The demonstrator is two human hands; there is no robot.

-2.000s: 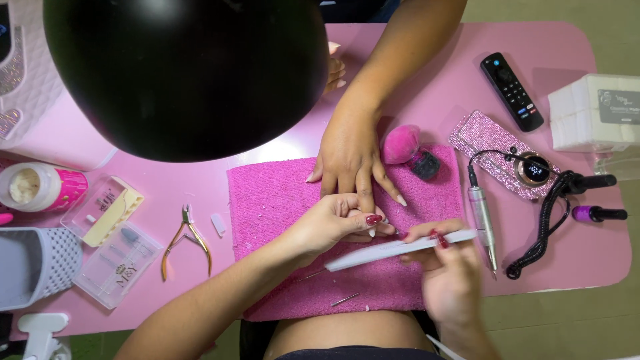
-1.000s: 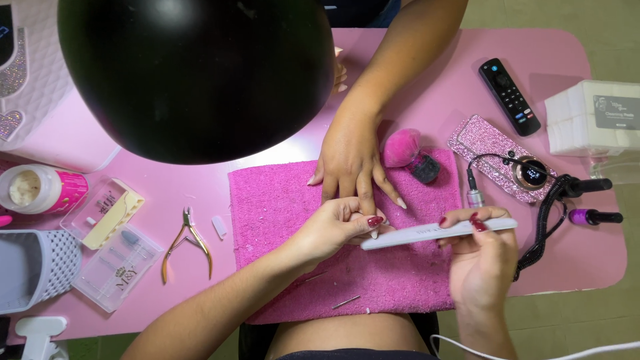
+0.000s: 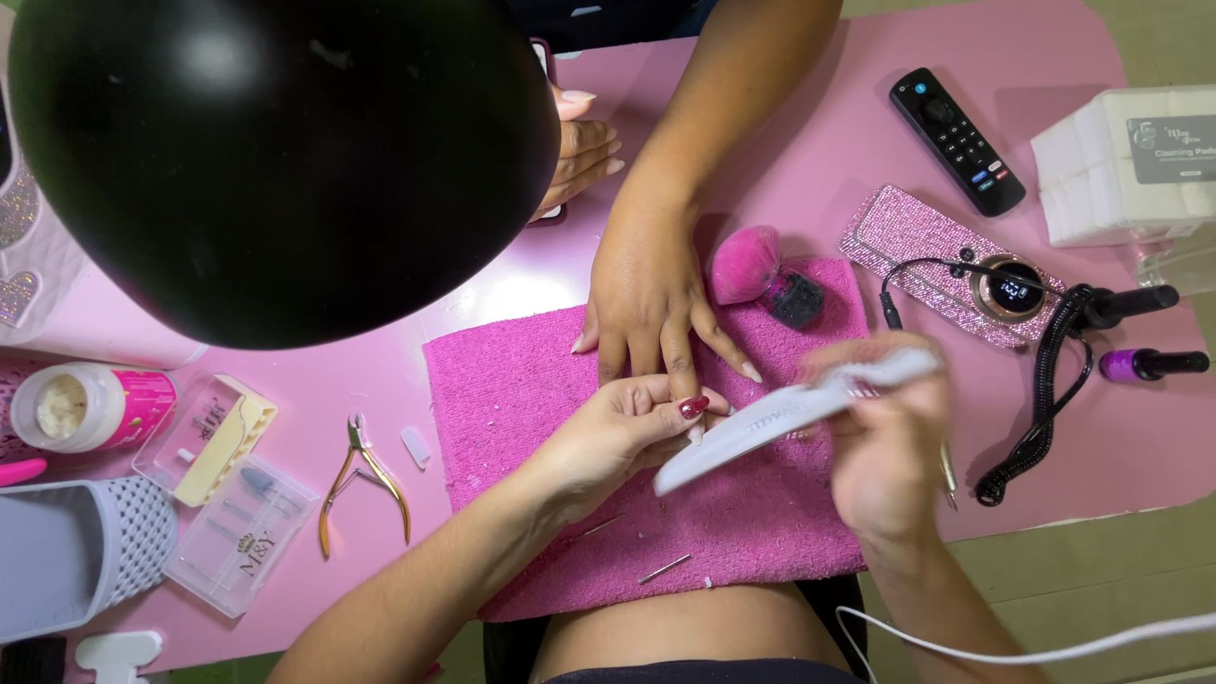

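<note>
My left hand (image 3: 622, 432) is closed around a fingertip of another person's hand (image 3: 655, 285), which lies palm down over a pink towel (image 3: 532, 380). A pale nail file (image 3: 760, 423) is held in my right hand (image 3: 883, 437), blurred, with the file's far end beside that person's fingernail. Just right of the person's hand lies a pink dust brush (image 3: 750, 266) with a dark handle. Two thin metal pieces rest on the towel, one of them a small metal rod (image 3: 664, 569). A pen-like nail drill handpiece (image 3: 948, 475) is mostly hidden behind my right hand.
A large black lamp shade (image 3: 285, 171) covers the upper left. Gold-handled cuticle nippers (image 3: 364, 484), a clear bit case (image 3: 242, 537), an open jar (image 3: 71, 408) and a grey basket (image 3: 57, 551) stand left. Right are a remote (image 3: 958, 141), a glittery drill unit (image 3: 950, 266), its coiled cord (image 3: 1035, 418) and cleaning pads (image 3: 1092, 161).
The nail file has changed its tilt between frames, with my right hand moving along with it. My left hand stays on the other person's finger.
</note>
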